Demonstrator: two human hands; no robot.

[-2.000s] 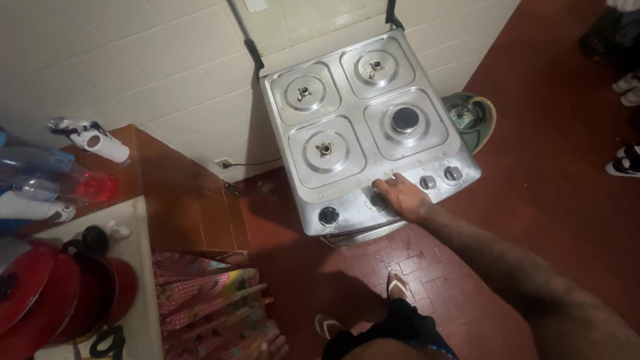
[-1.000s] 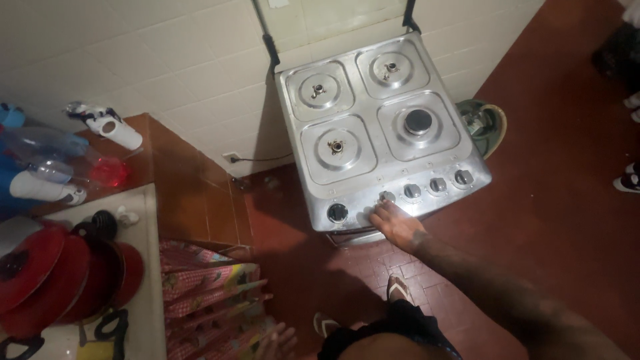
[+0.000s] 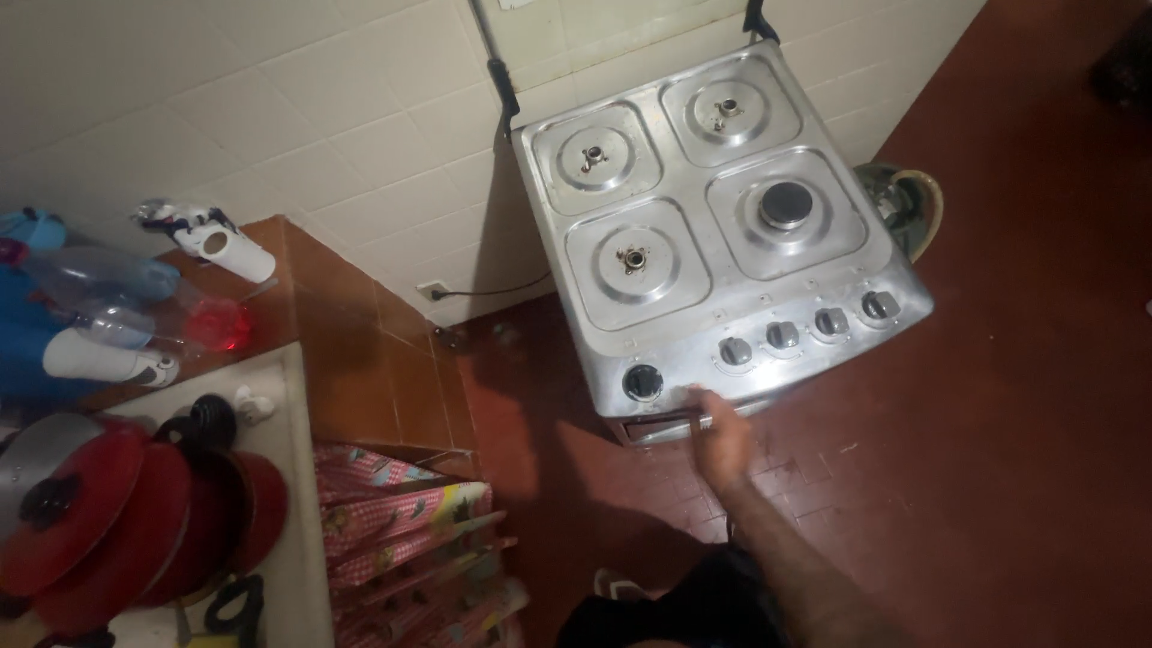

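Note:
A silver gas stove (image 3: 702, 234) stands against the tiled wall. One burner, at the front right, bears a black cap (image 3: 787, 205); the other three show bare burner fittings. Along the front panel are several grey knobs (image 3: 782, 335) and one black knob (image 3: 643, 382) at the left. My right hand (image 3: 723, 441) is at the panel's front edge, just right of the black knob, its fingers partly bent and slightly blurred; it grips nothing visible, and whether a fingertip touches the panel I cannot tell. My left hand is out of view.
At the left, red pots (image 3: 108, 531) sit on a pale counter (image 3: 310, 504) above a checkered cloth curtain (image 3: 396, 522). Plastic bottles (image 3: 108, 274) and a paper roll (image 3: 236, 254) lie on a brown tiled ledge. A power cord (image 3: 495, 292) runs from the wall outlet. A green basin (image 3: 909, 211) stands right of the stove.
My right hand has moved off the knobs to the panel's front edge, nearer the black knob. My left hand, seen low in the frame a second ago, is out of view.

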